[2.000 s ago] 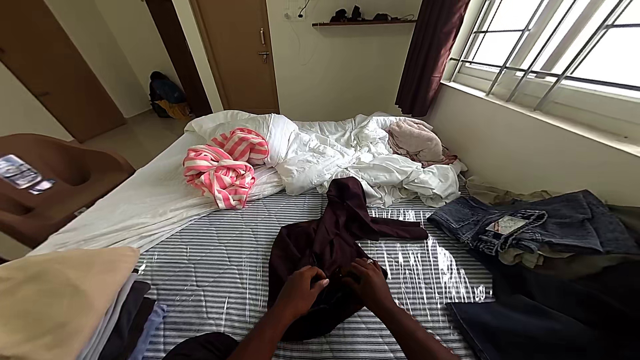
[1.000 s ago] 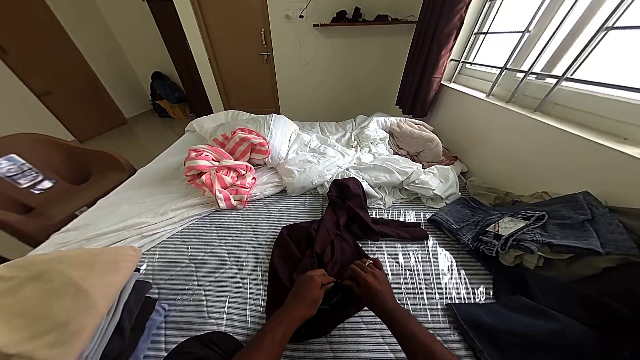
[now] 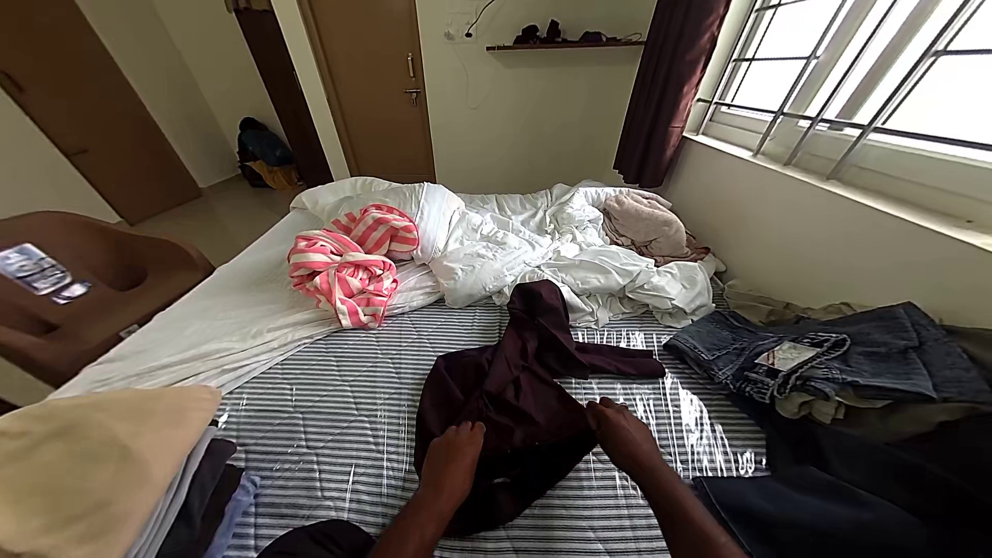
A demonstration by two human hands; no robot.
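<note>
A dark maroon long-sleeved shirt (image 3: 535, 387) lies crumpled on the striped mattress (image 3: 333, 395) in front of me. My left hand (image 3: 456, 457) grips its cloth at the left of the near part, fingers closed on the fabric. At the shirt's right edge, my right hand (image 3: 624, 435) pinches the cloth and holds it stretched outward. One sleeve lies out to the right and the upper part points away, touching the white bedding. The underside of the shirt is hidden.
Folded clothes (image 3: 108, 457) are stacked at the near left, jeans (image 3: 845, 356) and dark trousers (image 3: 821, 511) at the right. Beyond lie a pink-and-white striped cloth (image 3: 349, 271), rumpled white bedding (image 3: 535, 240) and a beige towel (image 3: 647, 225). A brown chair (image 3: 101, 271) stands left.
My hands, close together on the shirt before, are now farther apart. The right hand has moved right, and the near part of the shirt is spread wider.
</note>
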